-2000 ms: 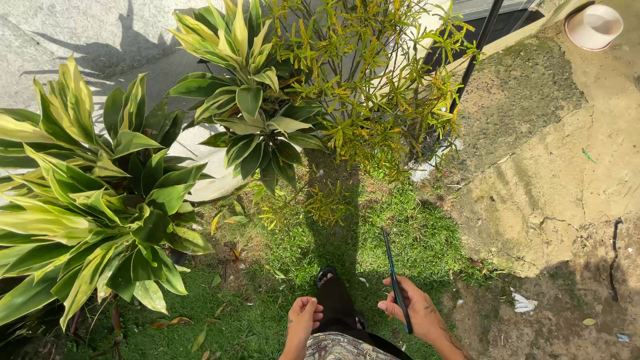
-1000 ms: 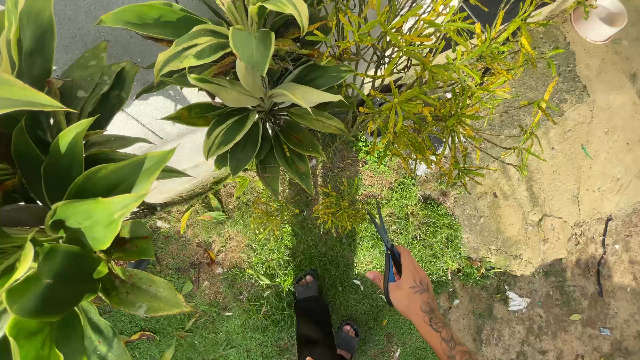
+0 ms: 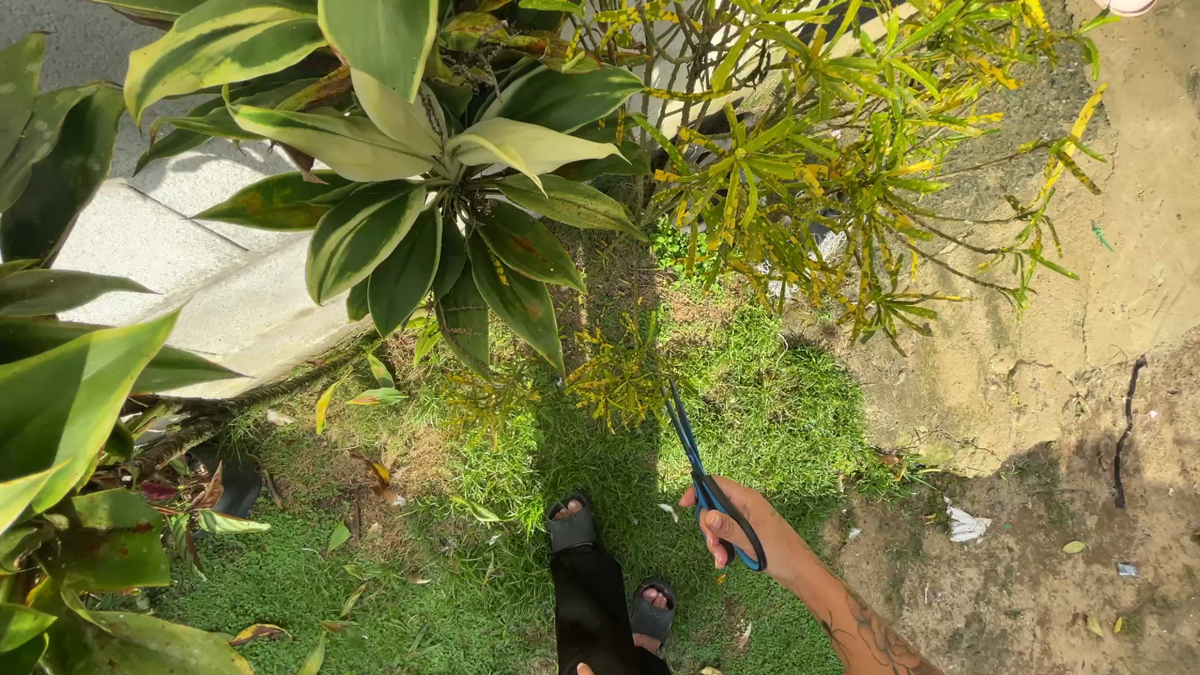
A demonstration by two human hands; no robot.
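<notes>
My right hand grips a pair of scissors by its black and blue handles, its blades pointing up the view and slightly parted. The blade tips lie beside a small yellow-green croton cutting or low plant over the grass. A larger croton shrub with narrow, yellow-speckled leaves spreads above and to the right. Broad green leaves with cream edges form a rosette plant at the upper left. Of my left hand, at most a fingertip shows at the bottom edge, by the black trousers.
More broad-leaved foliage fills the left edge. A pale concrete slab lies behind it. My sandalled feet stand on grass. To the right, rough concrete carries a dark twig and a white scrap.
My left hand, seen near the bottom two seconds ago, has dropped nearly out of view. The scissors have moved toward the low croton leaves and their blades have parted. The view has moved closer to the plants.
</notes>
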